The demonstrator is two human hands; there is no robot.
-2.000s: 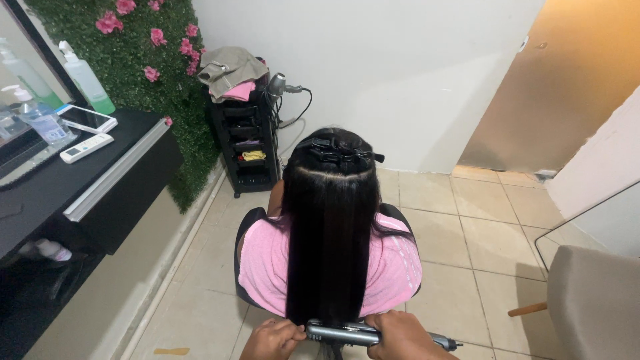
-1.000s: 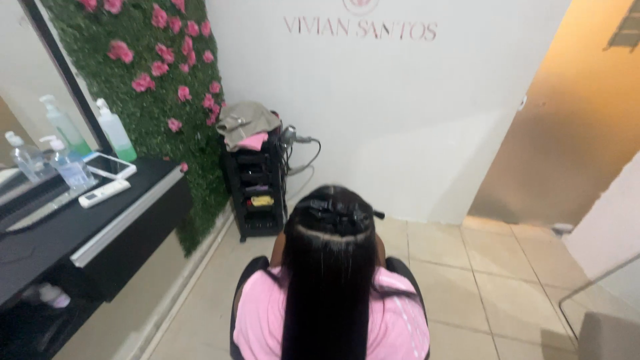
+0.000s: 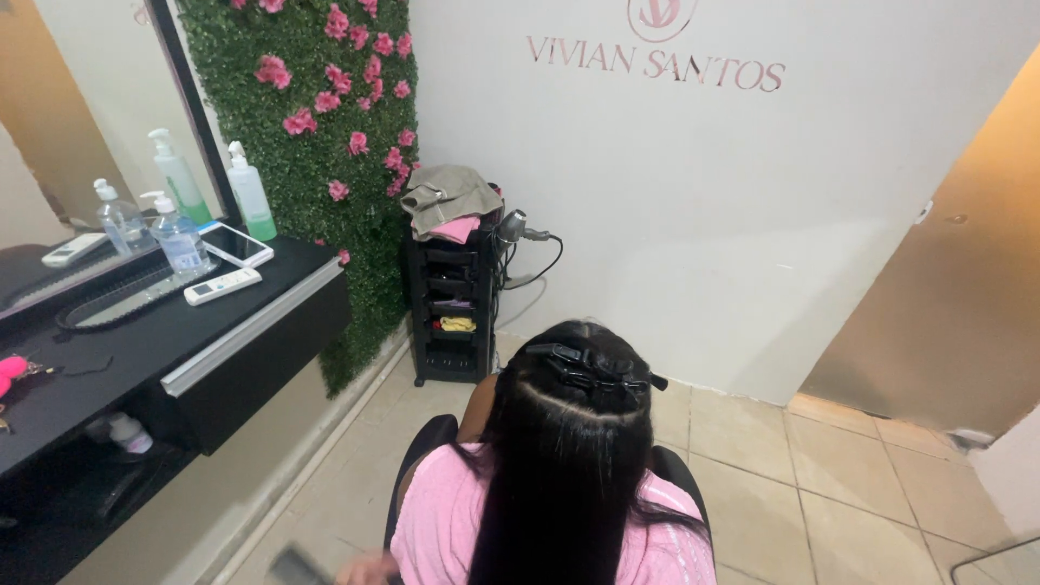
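A seated person's long, straight black hair [image 3: 561, 487] hangs down the back, over a pink towel [image 3: 435, 508] on the shoulders. Black hair clips [image 3: 597, 378] hold the top section up above a curved parting. At the bottom edge, left of the towel, my left hand [image 3: 367, 569] shows only in part and is blurred. A dark, blurred tool [image 3: 296, 566] sticks out to the left from its fingers; its kind is unclear. My right hand is out of view, and the hair's lower end is cut off by the frame.
At left, a black counter [image 3: 268, 301] bears pump bottles [image 3: 177, 236], a white remote control [image 3: 223, 287] and a tablet-like device [image 3: 237, 244]. Beyond the person stands a black trolley [image 3: 452, 357] with cloths and a hair dryer [image 3: 512, 227]. A thin-framed item [image 3: 995, 552] is at lower right.
Two seconds ago both hands were at the hair's lower end with a flat iron; one second ago neither showed. Now my left hand shows at the bottom left. The view has tilted upward.
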